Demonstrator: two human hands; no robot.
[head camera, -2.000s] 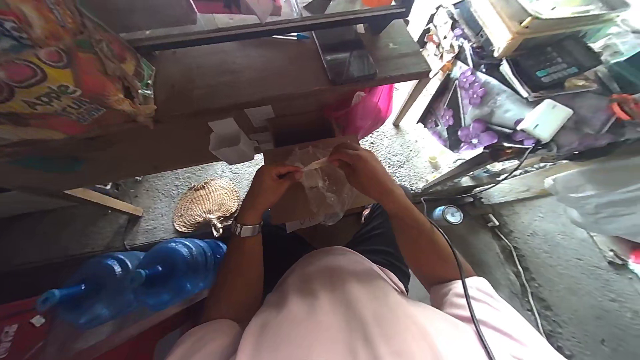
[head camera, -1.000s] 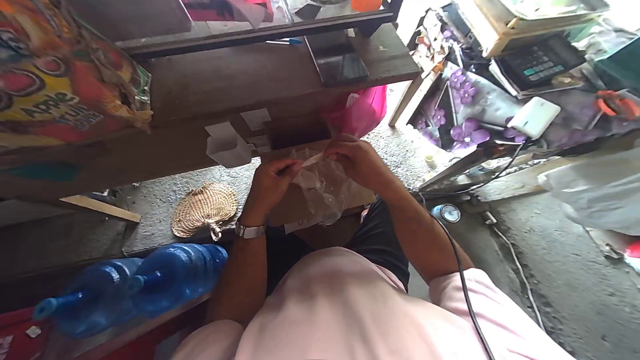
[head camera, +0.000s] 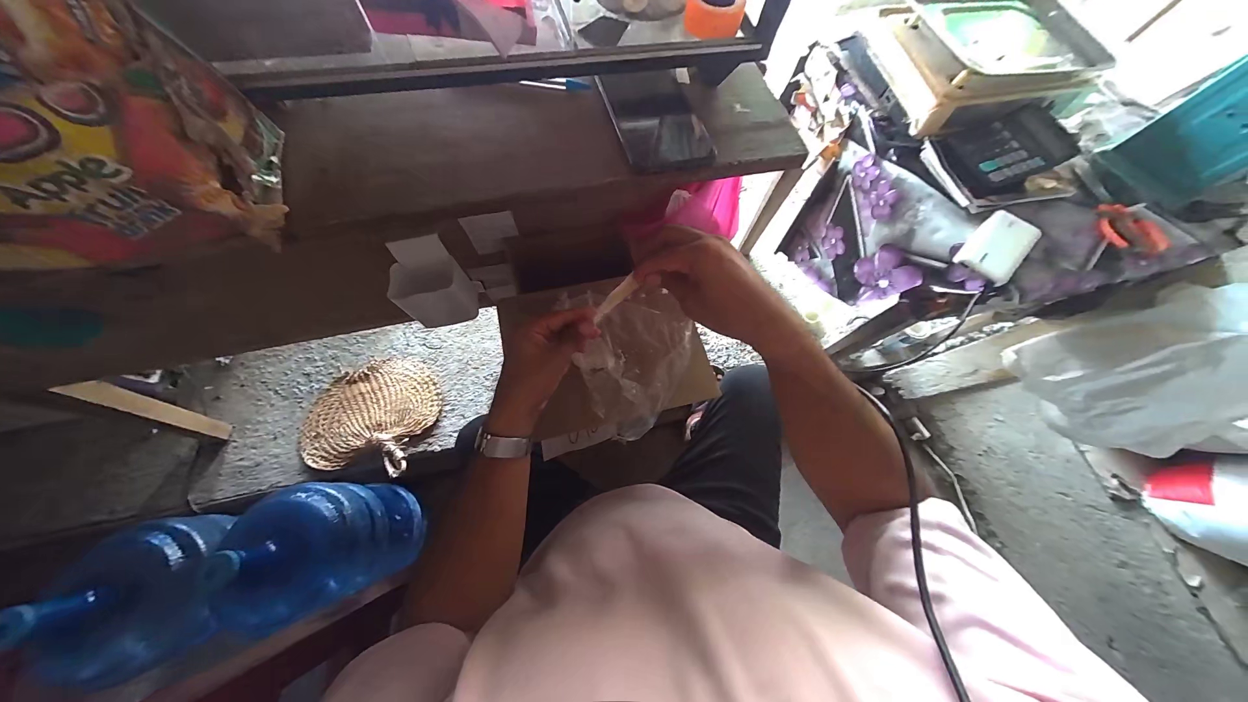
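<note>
Between my two hands a pale, narrow strip (head camera: 616, 298) slants upward to the right, its material too small to tell. My left hand (head camera: 548, 353) pinches its lower end, and my right hand (head camera: 704, 281) holds the upper end. Just below hangs a clear plastic bag (head camera: 639, 366), crumpled, close to my left fingertips; whether the strip is joined to it I cannot tell. Behind the bag is a brown cardboard box (head camera: 556, 405) between my knees, with a paper bearing writing at its near edge.
A wooden table (head camera: 429, 146) holds a dark phone or tablet (head camera: 655, 122). A small white carton (head camera: 431, 291) is at its front. Blue water jugs (head camera: 312, 546) and a woven fan (head camera: 375, 414) lie left. A black cable (head camera: 916, 546) crosses my right arm. A calculator (head camera: 1009, 151) stands right.
The strip between my hands is tilted more steeply now, with my right hand higher than my left. Both hands still hold it above the clear bag.
</note>
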